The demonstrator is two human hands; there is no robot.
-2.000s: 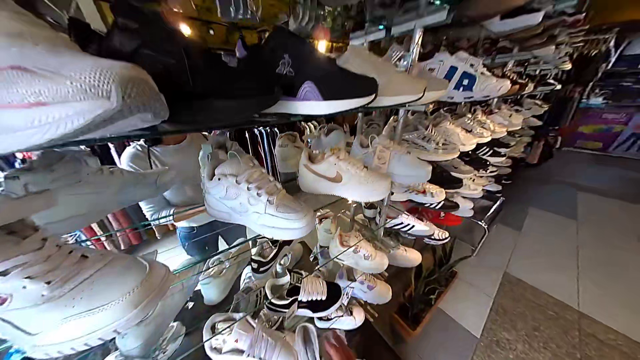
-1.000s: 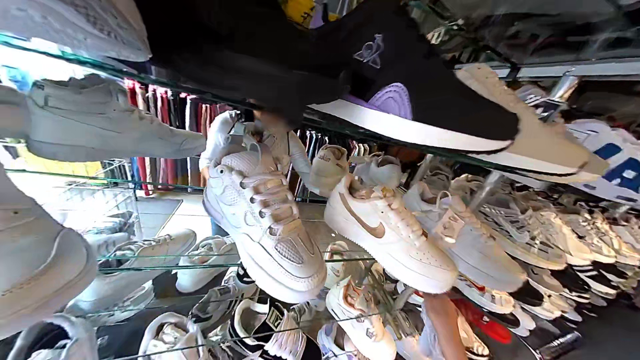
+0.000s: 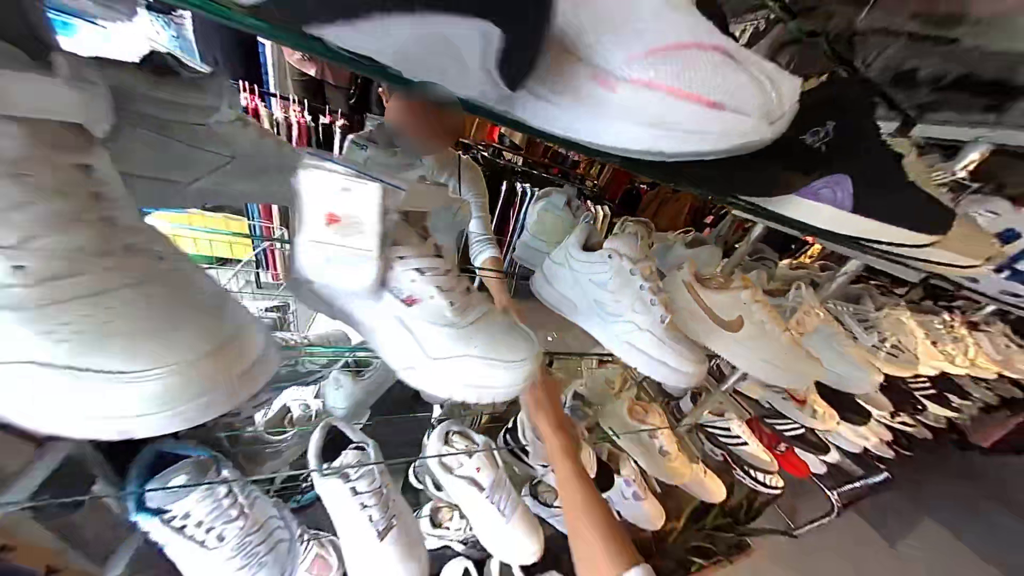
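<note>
My right hand [image 3: 544, 394] reaches up from the bottom, at the toe of a white sneaker [image 3: 456, 340] with a small red mark. Its fingers are partly hidden and blurred, so a grip cannot be made out. A white tag [image 3: 338, 228] with a red mark hangs beside the sneaker's laces. To the right stand a white chunky sneaker [image 3: 624, 300] and a white sneaker with a tan swoosh [image 3: 740, 328]. Below the hand's left side, a white lace-up sneaker [image 3: 484, 492] rests on a lower level. My left hand is not in view.
Glass shelf edges [image 3: 320, 52] cross above and below. A large white sneaker [image 3: 104, 304] is close at left; a black one with a purple patch [image 3: 848, 176] stands upper right. A person in a light sleeve [image 3: 476, 208], possibly a reflection, appears behind, near hanging clothes [image 3: 292, 120].
The view has shifted left along the shelves. My right forearm now shows more, and the hand is at the toe of the tagged sneaker; one second ago it was low, below the tan-swoosh sneaker.
</note>
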